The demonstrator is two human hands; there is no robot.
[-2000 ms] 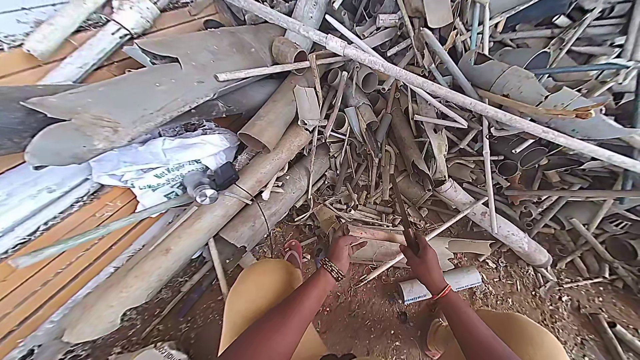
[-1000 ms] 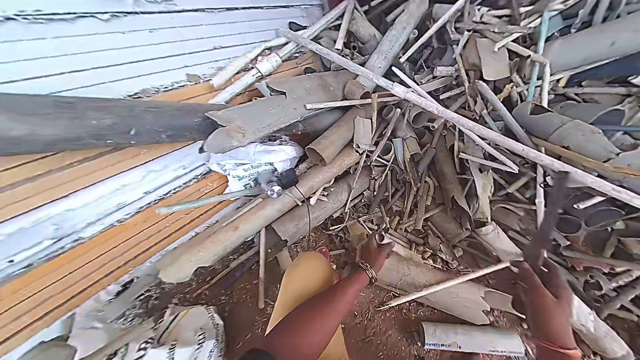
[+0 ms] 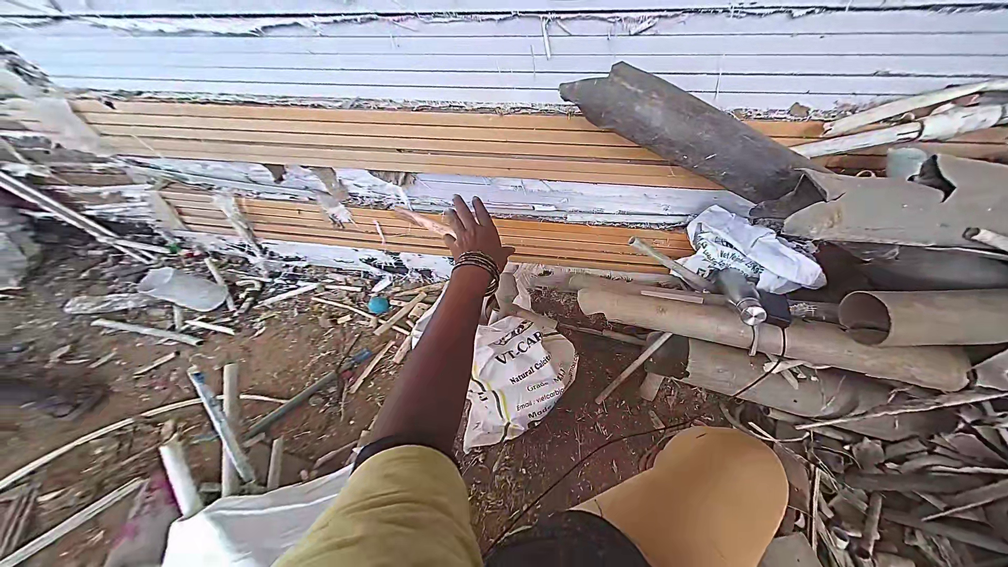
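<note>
My left hand (image 3: 475, 236) is stretched out with its fingers spread, wearing bracelets on the wrist, in front of the stacked orange and white slats. A blurred pale shard (image 3: 425, 224) appears just left of the fingertips; whether it touches them I cannot tell. Below the hand, a white printed sack (image 3: 516, 382) lies partly filled on the dirt. My right hand is out of the frame.
Grey split pipes (image 3: 776, 335) lie at the right, with a crumpled white bag (image 3: 748, 248) and a metal-ended tool (image 3: 740, 298) on them. A blue round thing (image 3: 379, 305) and pipe offcuts litter the ground. Another white sack (image 3: 252, 524) holds pipe pieces at the lower left.
The view has swung far to the left. My left hand was low over the scrap pile and is now raised toward the slats with its fingers spread. My right hand has left the view.
</note>
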